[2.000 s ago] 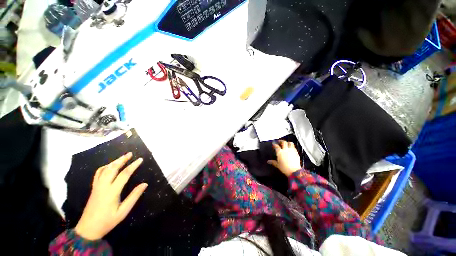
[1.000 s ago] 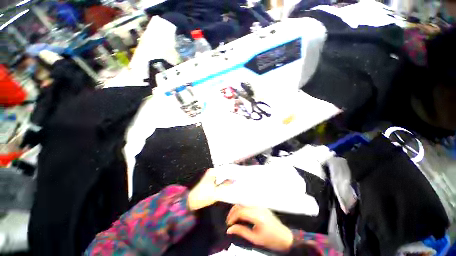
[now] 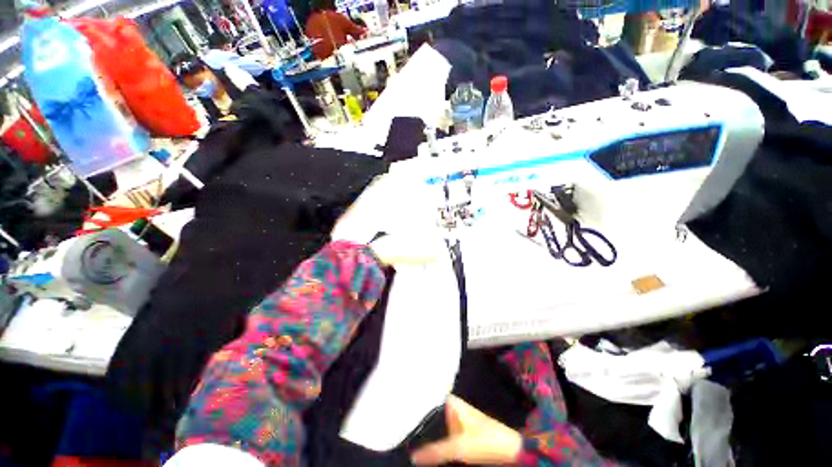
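A long white fabric piece (image 3: 415,337) runs from the needle area down towards me, with a narrow black strip (image 3: 459,296) along its right edge. My left hand (image 3: 408,249) lies at the piece's upper end, just in front of the presser foot (image 3: 456,214); its fingers are washed out, so its grip is unclear. My right hand (image 3: 470,438) is at the lower end, the fabric's edge between thumb and fingers. Black cloth lies beneath the white piece. The white sewing machine (image 3: 547,155) stands behind.
Black-handled shears (image 3: 584,244) and red-handled snips (image 3: 533,217) lie under the machine arm. Speckled black fabric (image 3: 246,228) is heaped left. White and black pieces (image 3: 629,374) lie below the table edge at right, by a blue crate (image 3: 743,356). Bottles (image 3: 499,102) stand behind the machine.
The white piece has moved from across my lap up to the needle, now lying lengthwise. My left hand has moved forward with it; my right hand is at its lower end. The view has tilted up.
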